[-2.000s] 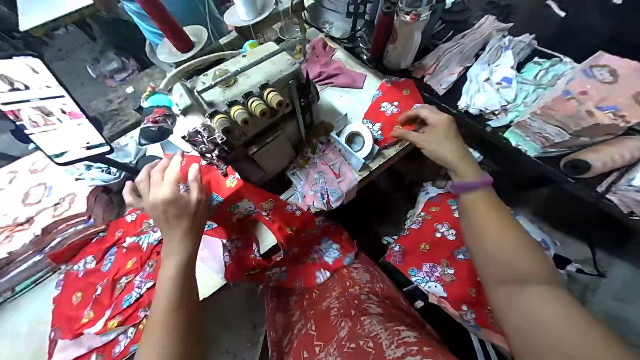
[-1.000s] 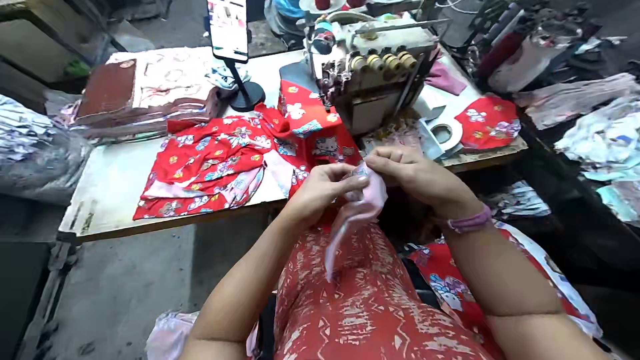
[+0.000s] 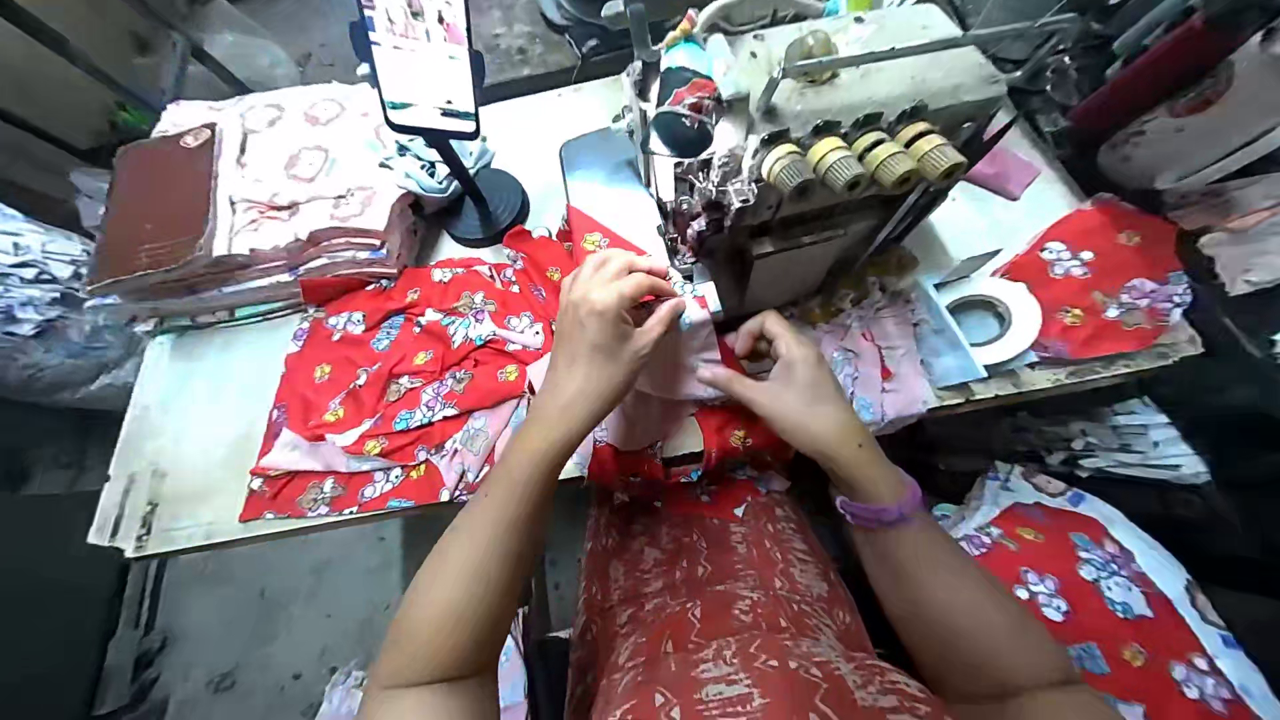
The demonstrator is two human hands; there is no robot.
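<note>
An overlock sewing machine (image 3: 850,130) with several tension dials stands on the table. Just in front of its presser foot, my left hand (image 3: 615,320) pinches the upper edge of a pale pink fabric piece (image 3: 675,375). My right hand (image 3: 785,385) is at the right edge of that piece, thumb and fingers on the cloth there. Printed red fabric (image 3: 430,360) spreads over the table left of my hands, and more of it hangs at the table's front edge beneath the pink piece. The exact seam under my fingers is hidden.
A phone (image 3: 420,60) on a round-based stand rises behind the red fabric. Folded cloth (image 3: 290,180) is stacked at the left. A tape roll (image 3: 985,320) lies in a tray right of the machine, near a red cut piece (image 3: 1110,275). More red fabric (image 3: 1100,590) lies lower right.
Both hands have moved from above my lap up to the machine's front, with the pink piece now against the red fabric. Two seconds ago my hands were apart. The view has shifted.
</note>
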